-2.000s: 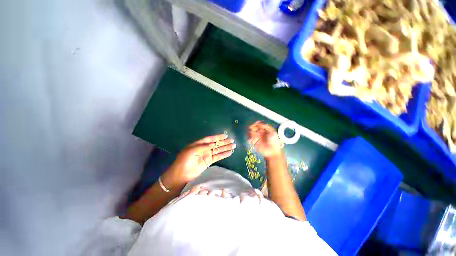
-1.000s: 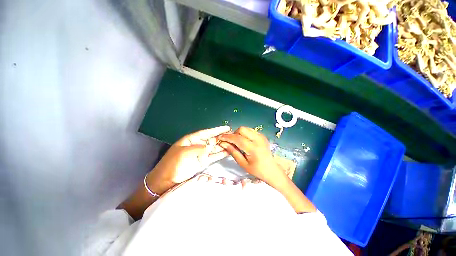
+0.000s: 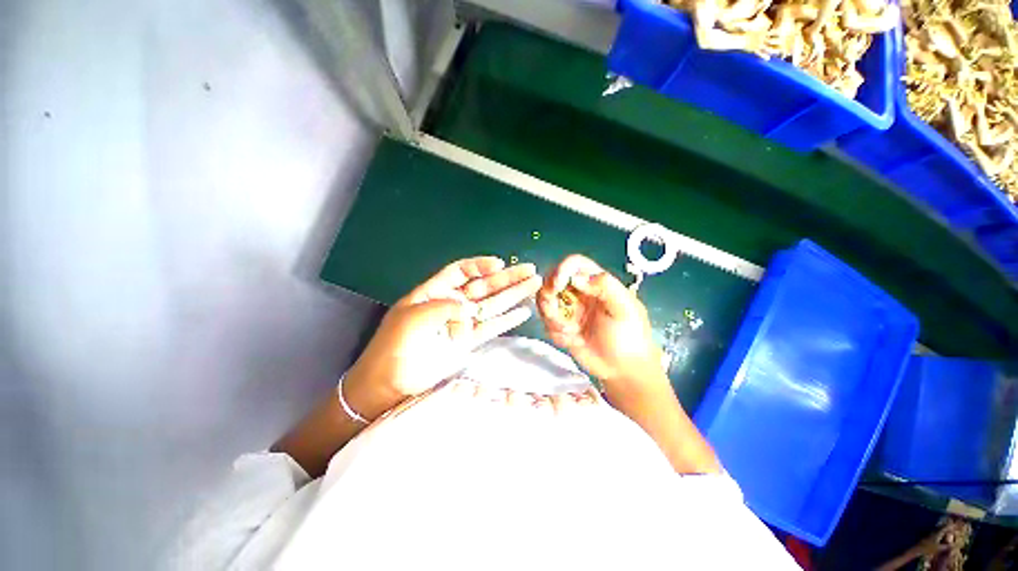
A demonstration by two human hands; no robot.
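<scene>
My left hand (image 3: 435,329) is palm up over the green bench (image 3: 447,212), fingers apart; whether a small ring lies on it I cannot tell. My right hand (image 3: 603,329) is just right of it, palm up with curled fingers, around several tiny yellow rings (image 3: 567,299). Two loose yellow rings (image 3: 536,235) lie on the bench beyond my fingertips. A white ring (image 3: 651,226) lies at the bench's far edge, beyond my right hand, with a small piece beside it.
A large blue tray (image 3: 809,385) stands to the right of the bench. Blue bins (image 3: 770,106) heaped with beige moulded limbs (image 3: 798,28) hang over the green conveyor belt (image 3: 536,106) at upper right. A grey frame post (image 3: 396,67) stands at the bench's upper left.
My hands were together a second ago and are now apart. My right hand has turned palm up, showing yellow rings in its curled fingers. The view has shifted slightly.
</scene>
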